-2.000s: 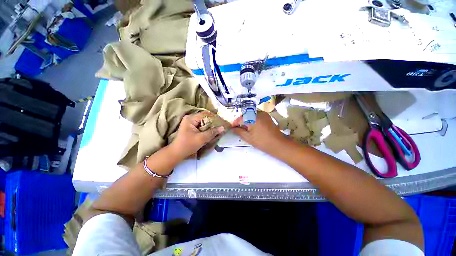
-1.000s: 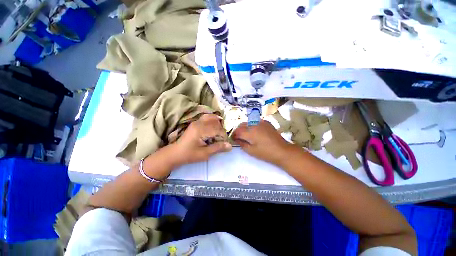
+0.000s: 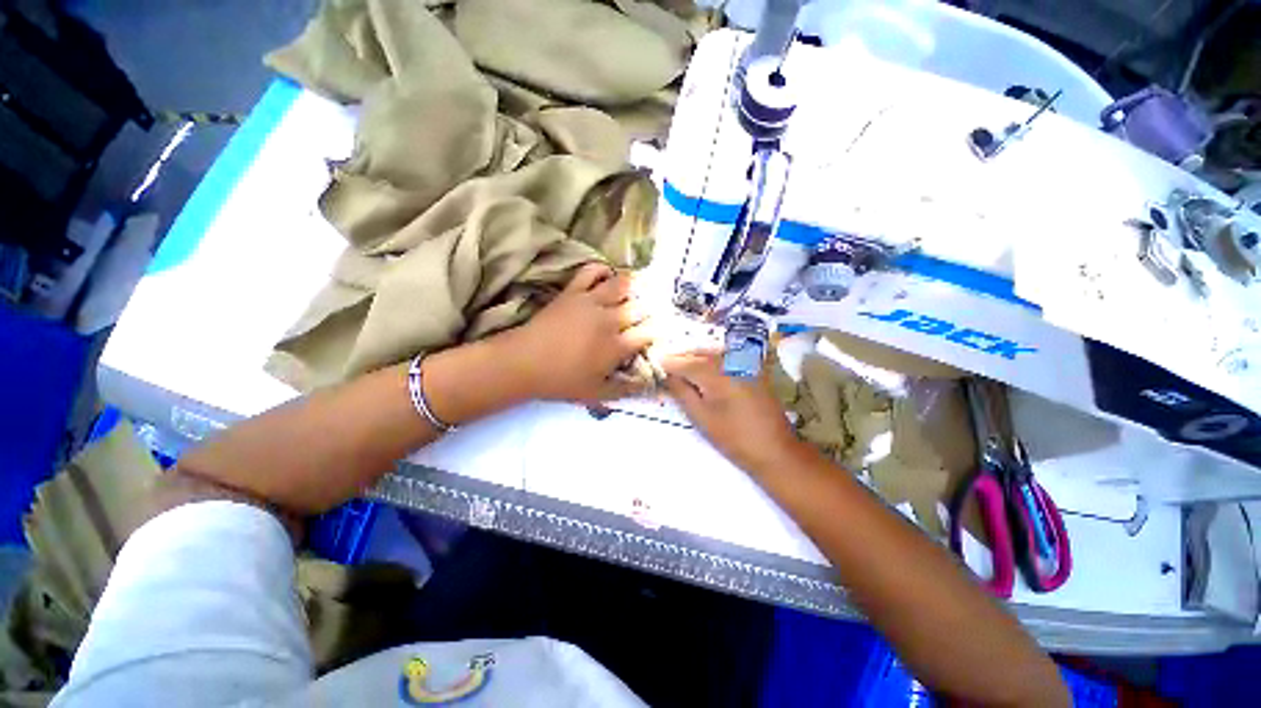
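Khaki cloth (image 3: 429,263) lies bunched on the table left of the sewing machine (image 3: 885,208). My left hand (image 3: 588,336) is closed on the cloth edge, just front-left of the presser foot (image 3: 696,300). My right hand (image 3: 726,401) holds the same edge, its fingertips close to the left hand's, in front of the foot. The needle is lost in the bright light there. Small khaki cut pieces (image 3: 906,443) lie right of my right hand, under the machine arm.
Shears (image 3: 1016,519) with pink-red and black handles lie right of the pieces. Metal parts (image 3: 1203,235) and a purple thread cone (image 3: 1159,127) are at the machine's far right. A tape measure (image 3: 553,533) runs along the front edge. More khaki cloth (image 3: 83,533) hangs at lower left.
The view has turned and shifted, so the machine appears tilted and farther right. Both hands remain at the cloth near the foot; my left hand now lies more over the cloth edge.
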